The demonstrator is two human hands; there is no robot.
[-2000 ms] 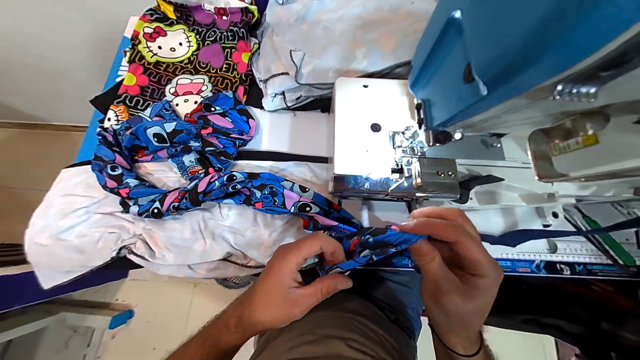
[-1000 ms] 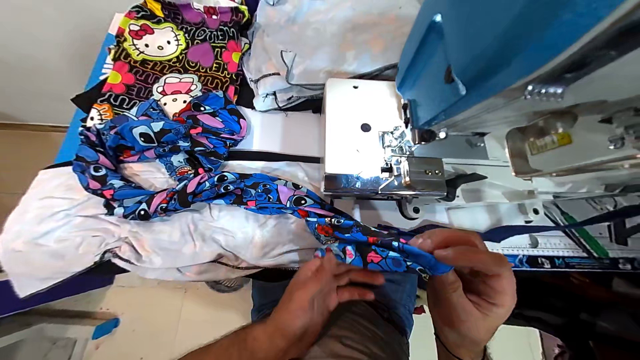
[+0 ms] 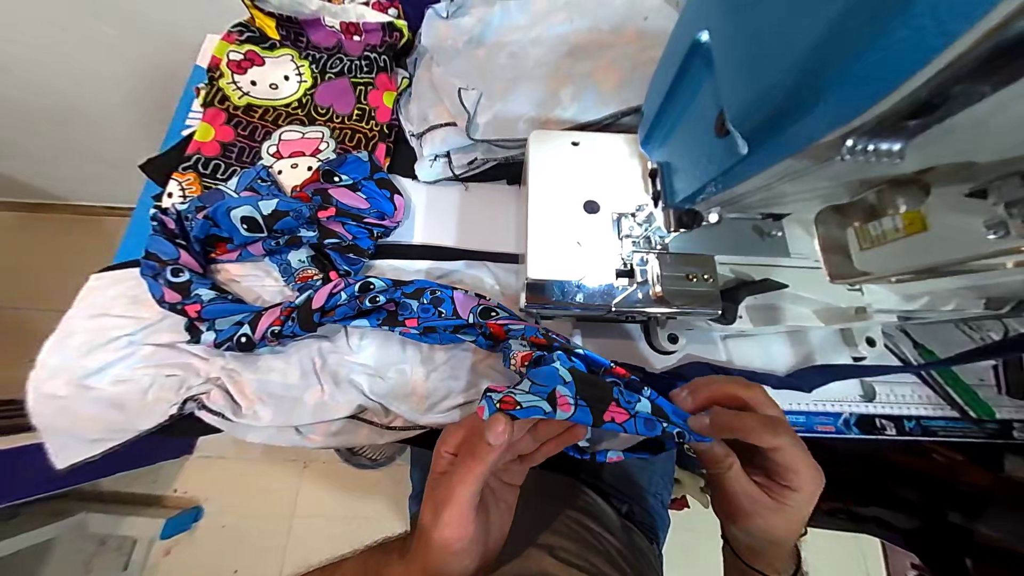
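Observation:
A blue printed fabric strip [image 3: 416, 308] runs bunched from the left of the table down to my hands. My left hand [image 3: 500, 472] pinches its edge between thumb and fingers, palm partly up beneath it. To the right, my right hand [image 3: 744, 456] grips the fabric's tapered end between thumb and fingertips. Just above the hands stands the overlock sewing machine [image 3: 800, 96], its metal plate [image 3: 588, 208] and presser foot area showing with no fabric under them. White fabric with dark stitched edges [image 3: 360, 376] lies under the blue strip.
A black cartoon-print fabric [image 3: 320, 96] lies at the upper left, beside a folded pale fabric pile [image 3: 544, 72]. At the right are a ruler [image 3: 856, 394], green-handled tweezers [image 3: 952, 380] and a navy strip [image 3: 800, 376]. The table's front edge is close to my lap.
My left hand has let go of its earlier hold, opened beneath the fabric and now pinches its edge. The portion between my hands is spread wider. My right hand keeps its grip.

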